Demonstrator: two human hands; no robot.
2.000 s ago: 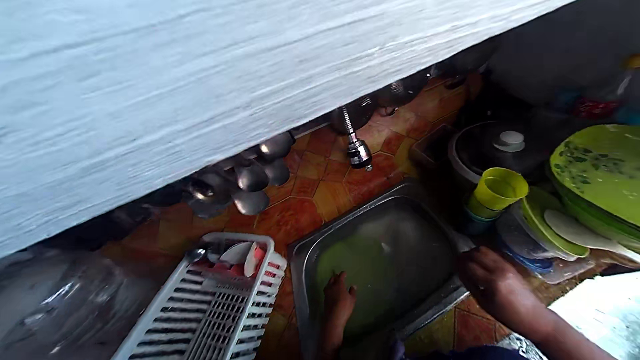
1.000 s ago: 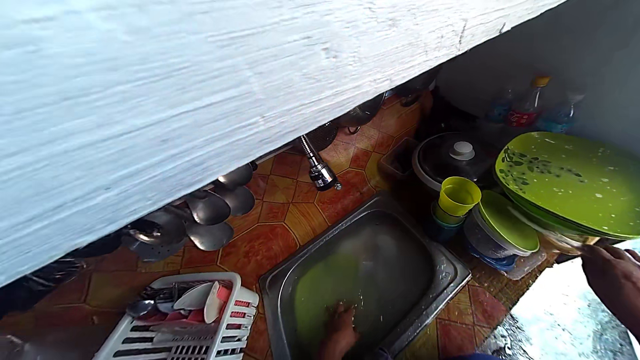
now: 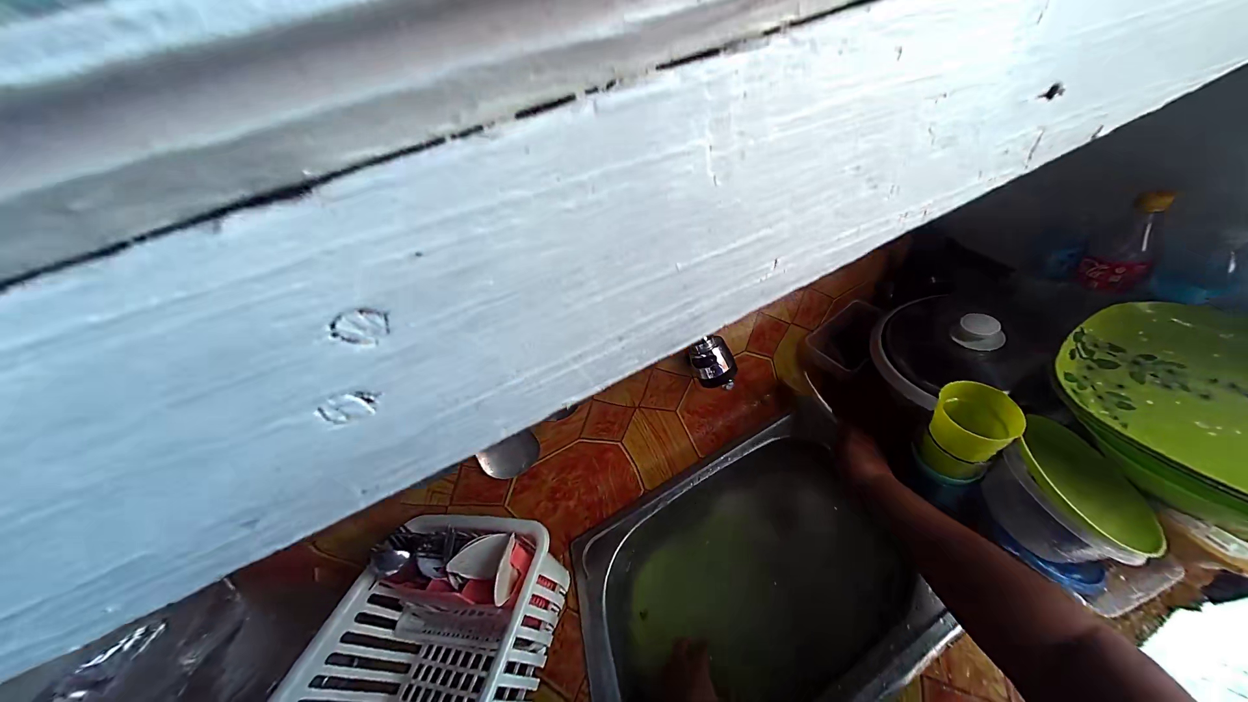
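My left hand (image 3: 688,671) is low in the metal sink (image 3: 770,556), partly under cloudy water, over a green shape in it; its fingers are hard to make out. My right hand (image 3: 858,453) reaches to the sink's far right corner, beside the dark pot with a glass lid (image 3: 936,341); its fingers are lost in shadow. Near its forearm stand yellow-green cups (image 3: 975,421), stacked one in another. Above the sink's back edge shows the metal tip of a faucet (image 3: 713,363).
A white-painted beam (image 3: 585,273) crosses the upper view. A white plastic dish rack (image 3: 468,624) with cutlery is left of the sink. Green plates (image 3: 1160,380), lidded containers (image 3: 1058,507) and a bottle (image 3: 1121,249) are at right. A ladle (image 3: 509,454) hangs partly hidden.
My right hand has moved from beside the green plates at right to the sink's far right corner. My left hand remains in the sink. The beam now covers more of the view.
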